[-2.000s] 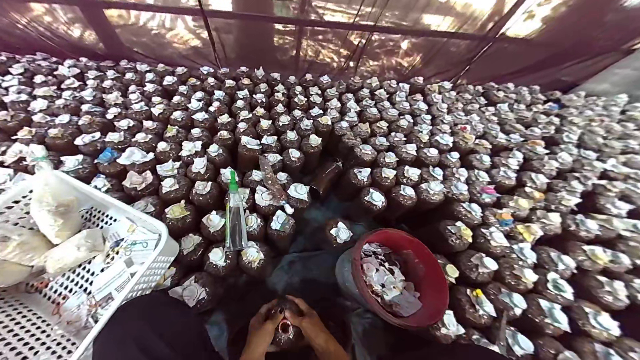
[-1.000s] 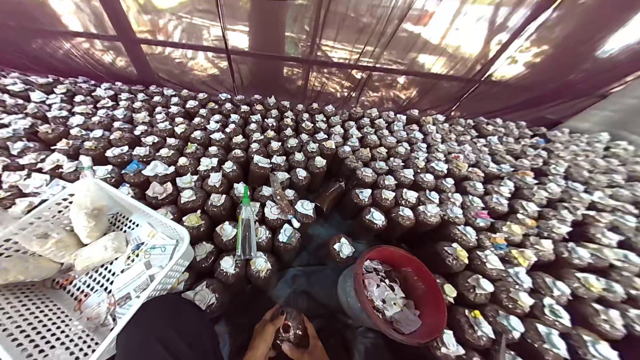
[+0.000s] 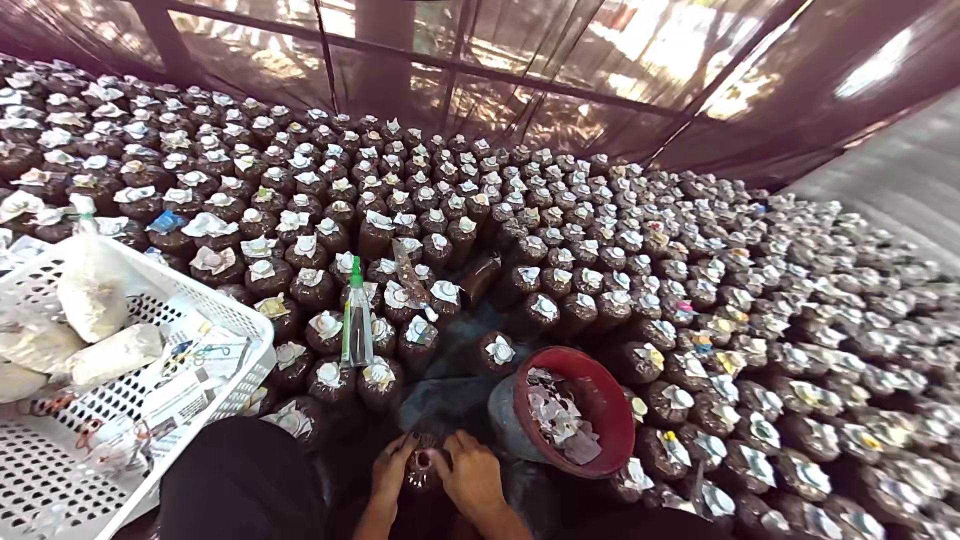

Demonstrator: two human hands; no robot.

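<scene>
At the bottom middle, a dark plastic substrate bag stands upright with a round opening at its top. My left hand grips its left side, and my right hand holds the right side, the thumb by the opening. Right of my hands sits a red-lined bucket with crumpled paper scraps inside. Up and to the left, a clear plastic bottle with a green nozzle rests upright on the paper-topped bags. A single bag with a white paper plug stands ahead of my hands.
A white perforated plastic basket at the left holds filled clear bags, newspaper and scissors-like handles. Rows of paper-plugged substrate bags spread ahead and to both sides. One bag leans in a gap. Dark mesh netting hangs behind.
Both hands stay around the bag. My right hand's fingers now reach further over its top than a second ago.
</scene>
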